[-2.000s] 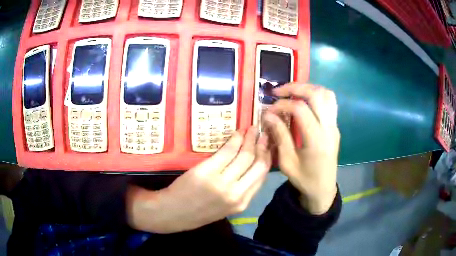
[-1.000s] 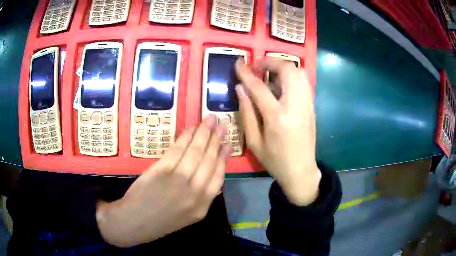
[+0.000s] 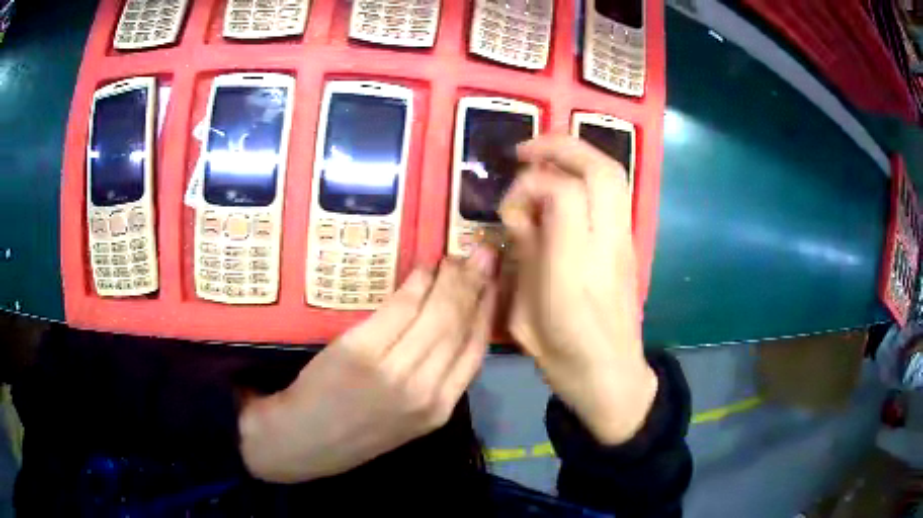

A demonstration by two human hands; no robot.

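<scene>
A red foam tray [image 3: 243, 322] holds gold keypad phones in two rows. My left hand [image 3: 390, 374] lies over the lower keypad of the fourth front-row phone [image 3: 493, 152], fingertips near its upper keys. My right hand [image 3: 577, 263] is bent over the same phone's right side, its fingers blurred near the lower screen edge. It partly covers the last front-row phone [image 3: 603, 137]. Whether either hand holds a thin film cannot be told. The third phone [image 3: 356, 192] lies face up to the left, its dark screen showing glare.
More phones [image 3: 119, 192] lie in the tray at the left, and the back row is cut off by the top edge. The green bench [image 3: 759, 223] extends right. Another red tray [image 3: 903, 228] stands at the far right edge.
The tray appears further right in the view. My right hand moved from the last phone to the fourth phone. My left hand went left to the fourth phone's keypad and has stayed by it.
</scene>
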